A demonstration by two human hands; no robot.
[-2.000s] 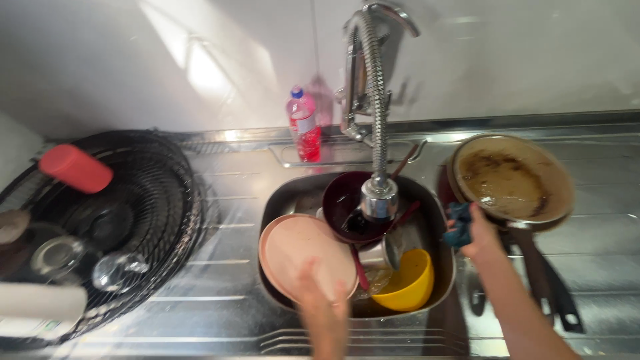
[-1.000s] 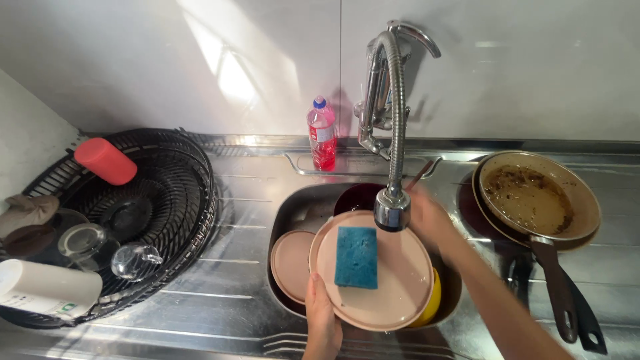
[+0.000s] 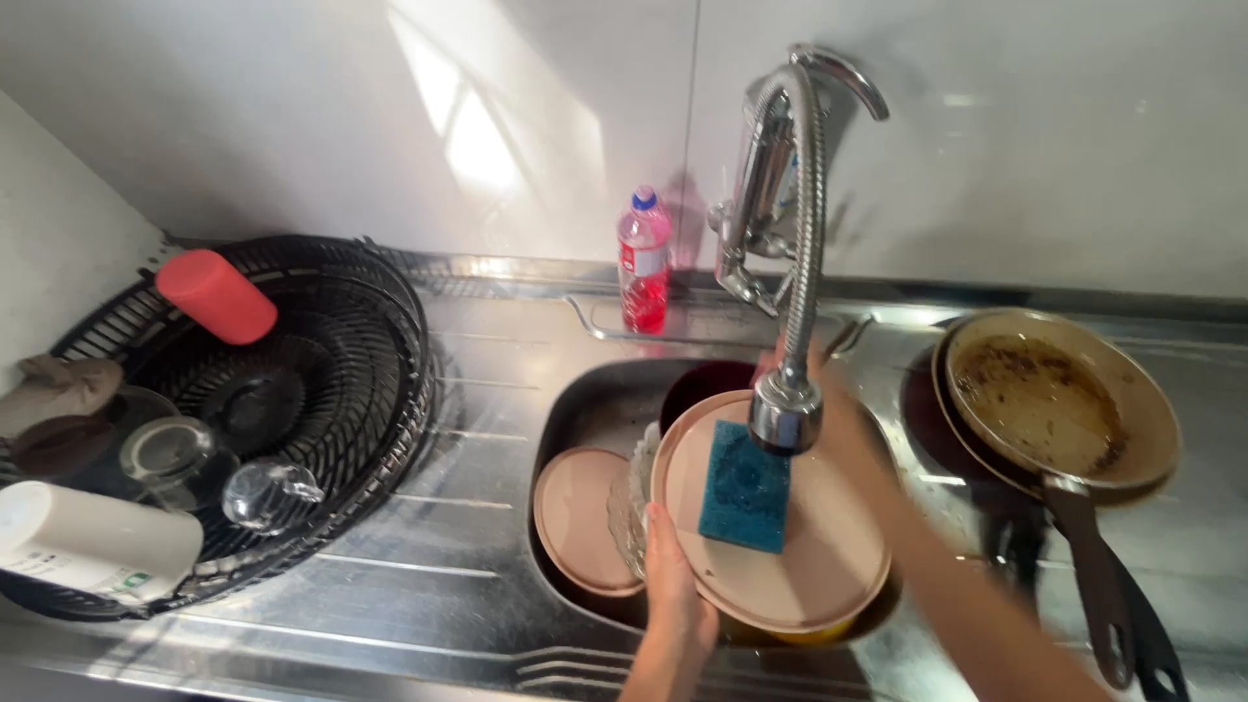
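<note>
My left hand grips the left edge of a pink plate over the sink. On that plate lies a blue-green sponge. My right hand is blurred and partly hidden behind the spray head of the faucet; whether it holds something cannot be told. A smaller pink plate lies in the sink, with clear glassware beside it. Behind the held plate, a dark red bowl shows in part, and a yellow edge peeks out below.
A black dish rack at left holds a red cup, a white container and glassware. A bottle of pink liquid stands behind the sink. Stacked frying pans, the top one soiled, sit at right with handles toward me.
Two seconds ago my right hand held the sponge near the pans; now the sponge lies on the plate. My left hand has lifted the plate, and my right hand has moved to the faucet area.
</note>
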